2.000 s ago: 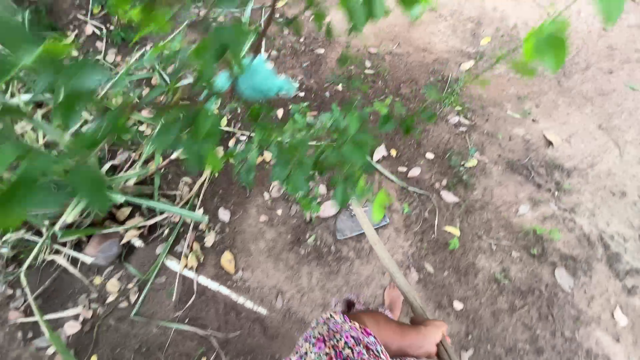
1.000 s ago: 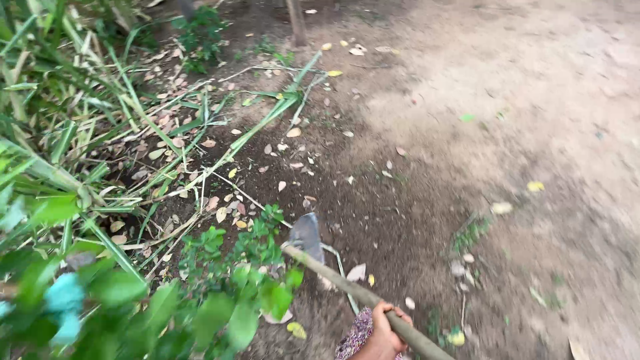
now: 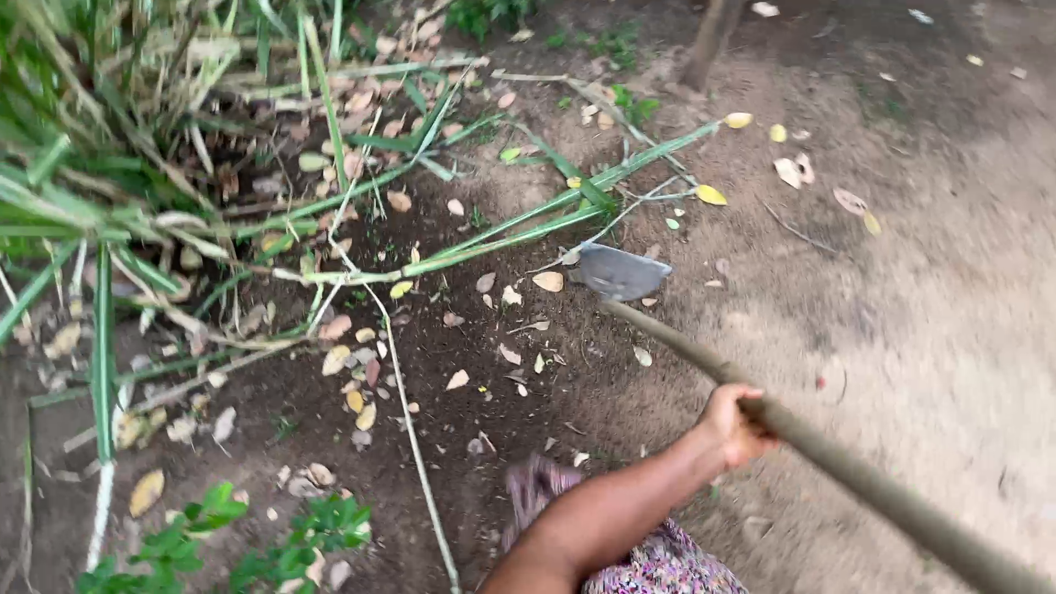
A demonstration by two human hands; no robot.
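My left hand (image 3: 737, 426) is closed around the wooden handle (image 3: 874, 483) of a hoe, partway along it. The handle runs from the middle of the view down to the lower right corner, where it leaves the picture. At its far end the grey metal hoe blade (image 3: 624, 272) is at the soil, close beside long green grass stalks (image 3: 511, 235) and scattered dry leaves. My bare forearm comes up from the bottom edge, next to patterned cloth. My right hand is out of view.
A clump of tall grass (image 3: 107, 165) with cut or fallen stalks fills the upper left. A thin trunk (image 3: 711, 45) stands at the top. Leafy green sprigs (image 3: 165, 544) are at the lower left. Bare, lighter soil (image 3: 949, 346) lies on the right.
The leafy branches that covered much of the view have mostly left it, as the view has shifted. My left hand still grips the handle.
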